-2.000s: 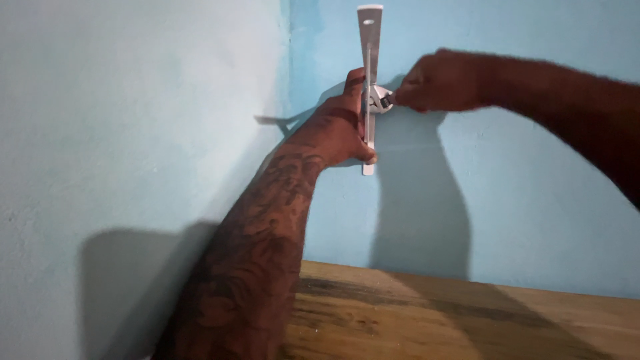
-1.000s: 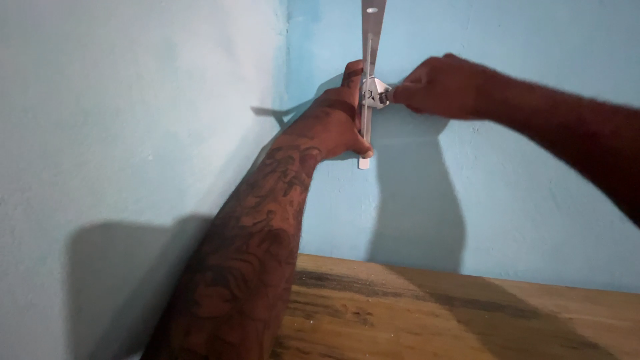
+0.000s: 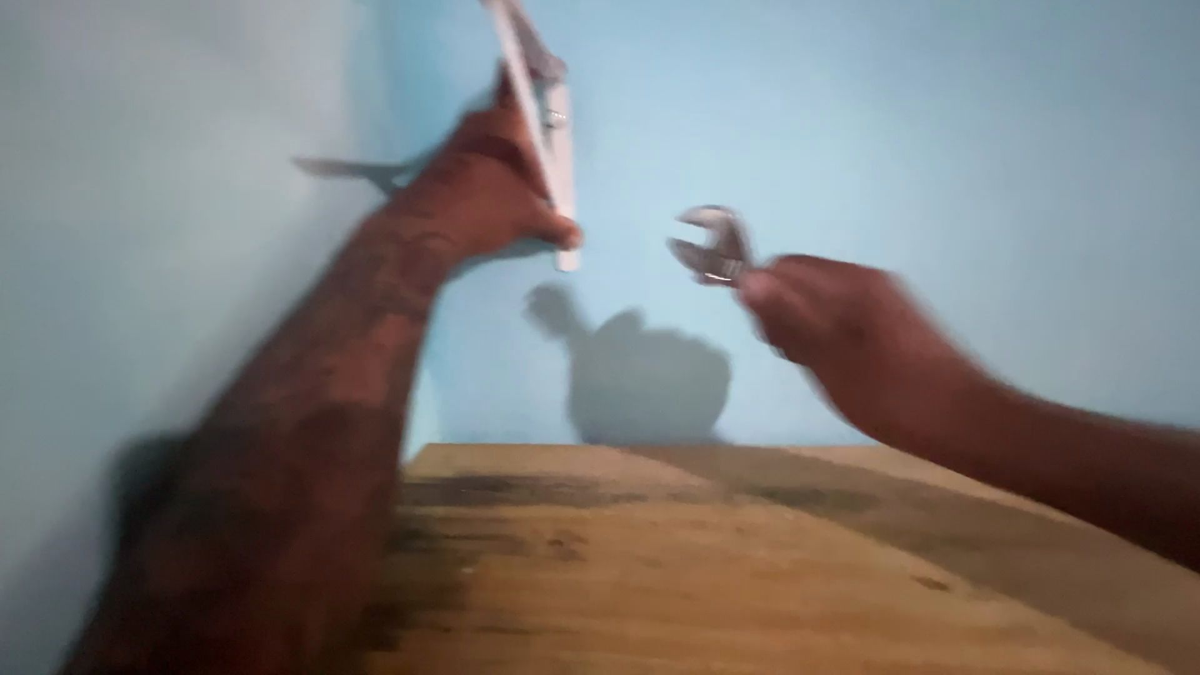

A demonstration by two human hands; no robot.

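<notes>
My left hand point(image 3: 497, 183) grips a white metal bracket point(image 3: 564, 178) near the wall corner, with the thumb over its lower end. A bolt or nut point(image 3: 555, 118) shows on the bracket, too blurred to tell which. My right hand point(image 3: 825, 305) holds an adjustable wrench point(image 3: 717, 246) by its handle, which the fingers hide. The wrench's open jaws point left toward the bracket and stand apart from it.
A light blue wall point(image 3: 937, 141) stands behind, and a paler wall point(image 3: 169, 187) meets it in a corner on the left. Below the hands lies a wooden surface point(image 3: 656, 562) with dark stains. Shadows of the arms fall on the walls.
My right hand has drawn the wrench off the bracket, to the right and down. Before, its head was at the bracket's middle. My left hand still holds the bracket, which now leans.
</notes>
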